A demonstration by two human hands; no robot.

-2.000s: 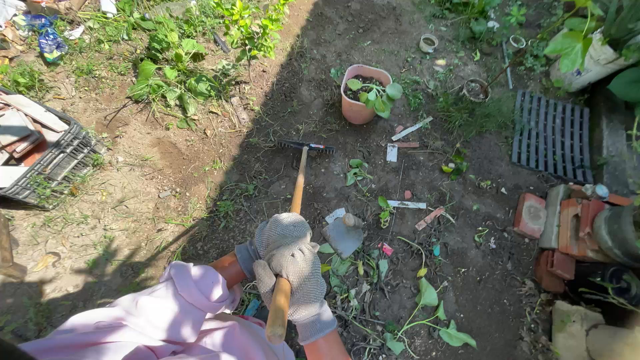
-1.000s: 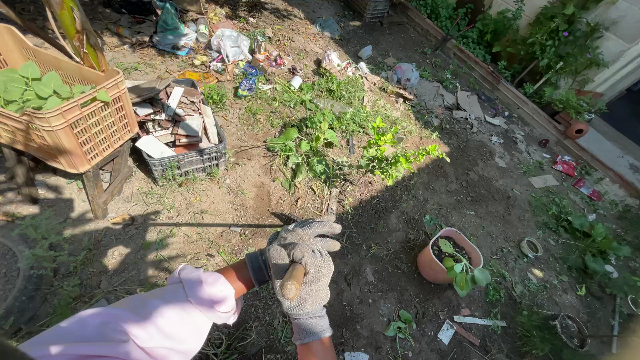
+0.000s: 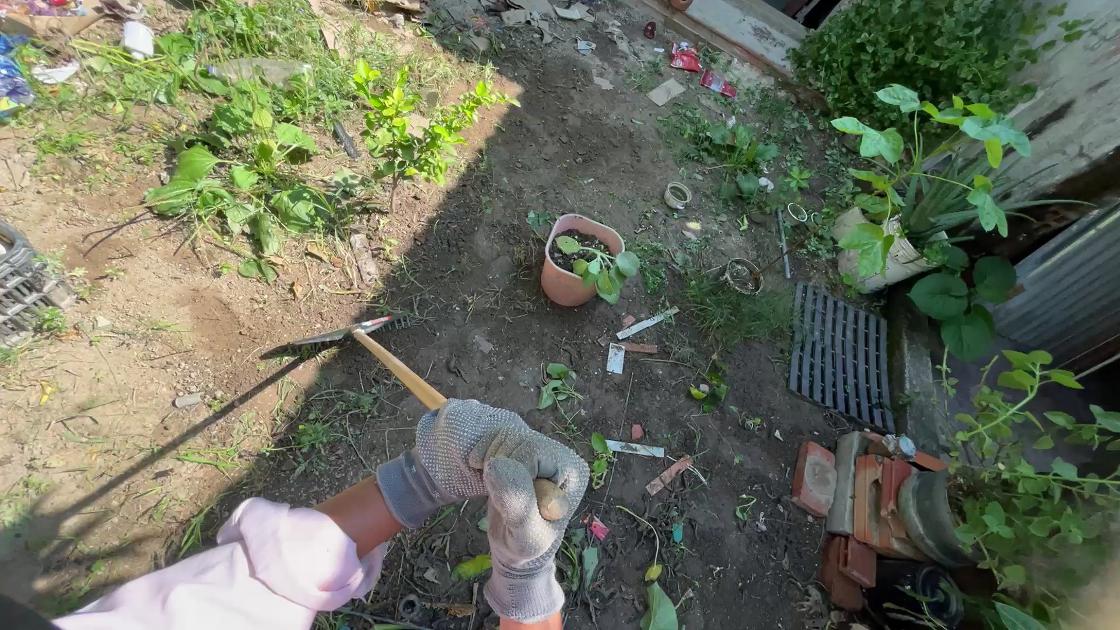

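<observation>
Both my hands wear grey dotted work gloves. My left hand (image 3: 464,446), below a pale pink sleeve, wraps around the wooden handle (image 3: 398,372) of a long garden tool. Against it, nearer to me, my right hand (image 3: 529,499) is closed on the rounded end of the same handle. The metal tool head (image 3: 376,325) is at the edge of the shade, left of a pink planter (image 3: 567,280) with a leafy plant. It has a dark blade on the left and what look like short tines on the right; whether it touches the soil is unclear.
A black plastic grate (image 3: 840,354) lies at the right, above stacked bricks (image 3: 814,479). A white pot (image 3: 884,254) holds a plant near the wall. Weeds (image 3: 254,175) and a small bright green shrub (image 3: 411,131) grow upper left. A black crate (image 3: 26,284) is at the left edge.
The view has swung left and back right. The tool head is farther left of the pink planter than two seconds ago. Both hands remain on the handle.
</observation>
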